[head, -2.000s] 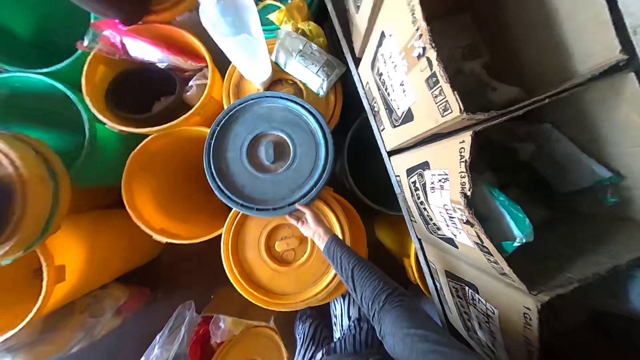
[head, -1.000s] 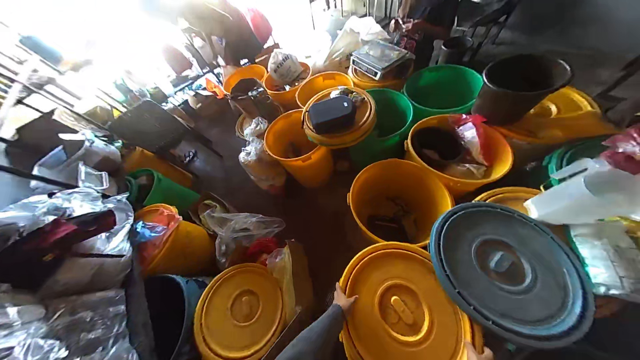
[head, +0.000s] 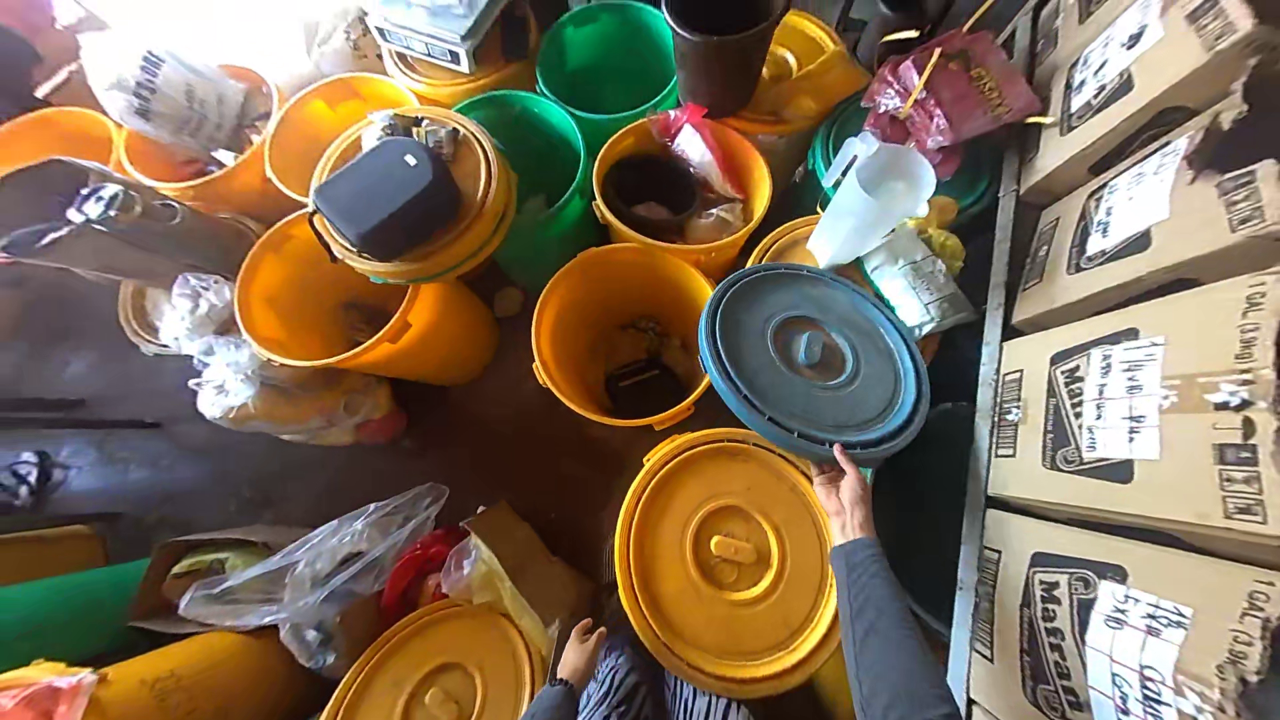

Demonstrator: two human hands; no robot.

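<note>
My right hand (head: 843, 492) grips the lower rim of a dark blue-grey round plastic lid (head: 815, 360), which is tilted above the yellow bucket lid. That yellow lid (head: 728, 562) lies on a bucket in front of my legs. My left hand (head: 580, 652) is near my knees, its fingers partly curled with nothing seen in them, between the yellow lid and another yellow-lidded bucket (head: 436, 668). An uncovered yellow bucket (head: 622, 335) with a dark object (head: 645, 387) inside stands just beyond. A dark open bucket (head: 925, 510) is partly hidden behind my right hand.
Cardboard boxes (head: 1130, 400) line the right side behind a metal edge (head: 985, 400). Yellow and green buckets (head: 606, 60) crowd the far side, one lidded with a black case (head: 386, 198) on top. A white plastic jug (head: 870, 195) stands past the dark lid. Plastic bags (head: 320, 570) lie at left.
My left hand was at the yellow lid's left edge one second ago and is now off it, lower down. My right hand, then at that lid's near right edge, now holds the dark lid.
</note>
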